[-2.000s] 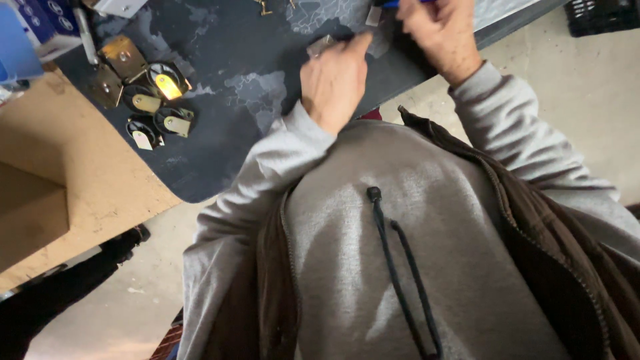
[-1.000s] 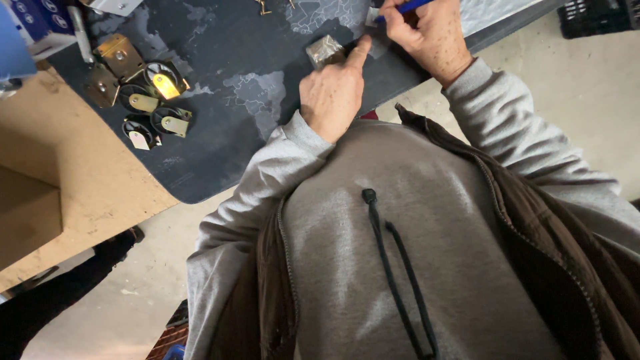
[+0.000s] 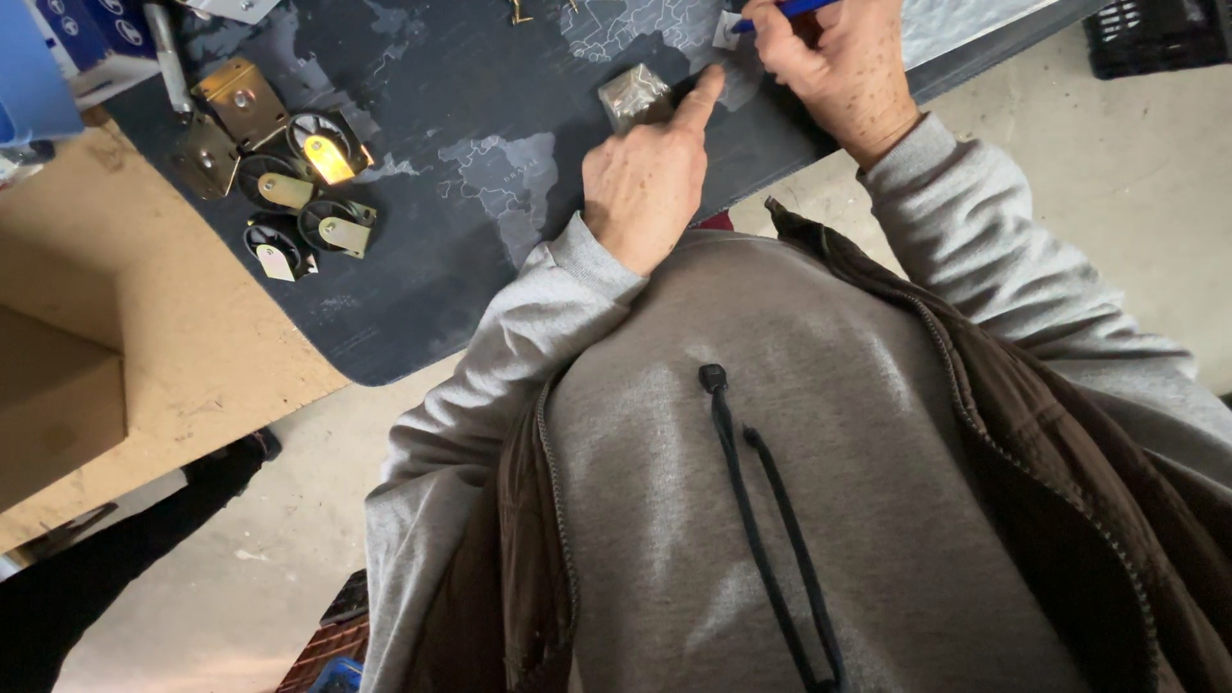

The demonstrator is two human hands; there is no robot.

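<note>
My right hand [image 3: 842, 72] holds a blue pen [image 3: 784, 13] near the top edge of the view, its tip over a small pale piece [image 3: 729, 31] on the dark map-print mat [image 3: 385, 318]. To its left, my left hand [image 3: 650, 178] rests on the mat with the index finger stretched toward the pale piece. A small clear plastic packet [image 3: 635, 96] lies beside that finger; whether the curled fingers hold it I cannot tell. Several casters with black wheels and brass-coloured brackets [image 3: 332, 226] lie in a group at the left of the mat.
A metal bracket with a grey tube [image 3: 168, 60] lies by the casters, near a blue box [image 3: 96, 34] and a blue bin [image 3: 34, 77]. A cardboard box [image 3: 58, 395] stands on the wooden surface at left. Someone's dark-clad leg [image 3: 144, 539] is at lower left. A black crate [image 3: 1155, 34] sits at upper right.
My right hand has shifted slightly left and down with the pen. My left hand has moved a little lower, and more of the packet shows than two seconds ago.
</note>
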